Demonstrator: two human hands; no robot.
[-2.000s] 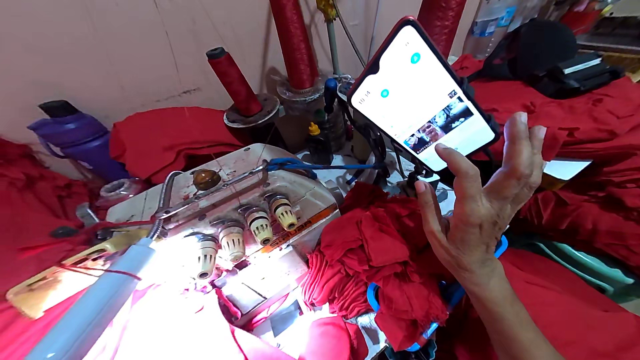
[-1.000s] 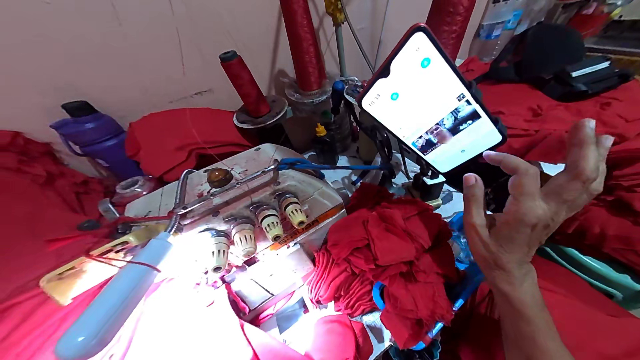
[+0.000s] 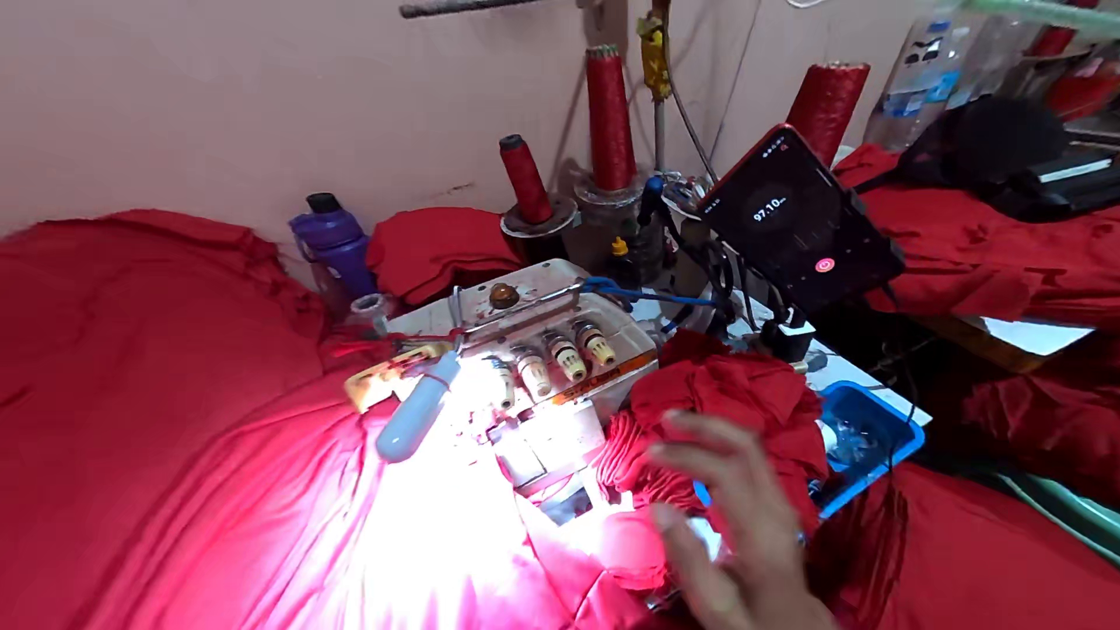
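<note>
My right hand (image 3: 735,516) is spread and blurred, low right of centre, in front of a heap of red fabric pieces (image 3: 735,385); nothing is in its fingers. My left hand is out of view. Left of the heap stands an overlock sewing machine (image 3: 612,385) with several cream tension knobs (image 3: 567,357). A grey lamp (image 3: 418,409) lights its needle area and the red fabric (image 3: 289,525) in front, which glares white. Above right, a smartphone (image 3: 801,219) in a holder shows a dark screen with a red round button.
Red thread cones (image 3: 610,122) stand behind the machine by the wall. A purple bottle (image 3: 337,245) is at the back left. Beside the fabric heap is a blue plastic basket (image 3: 875,490). At the right lie a black cap (image 3: 1006,131) and more red cloth (image 3: 1006,254).
My right hand has moved from the phone down to the fabric heap. The phone's screen has gone from a bright page to a dark one. The view has shifted.
</note>
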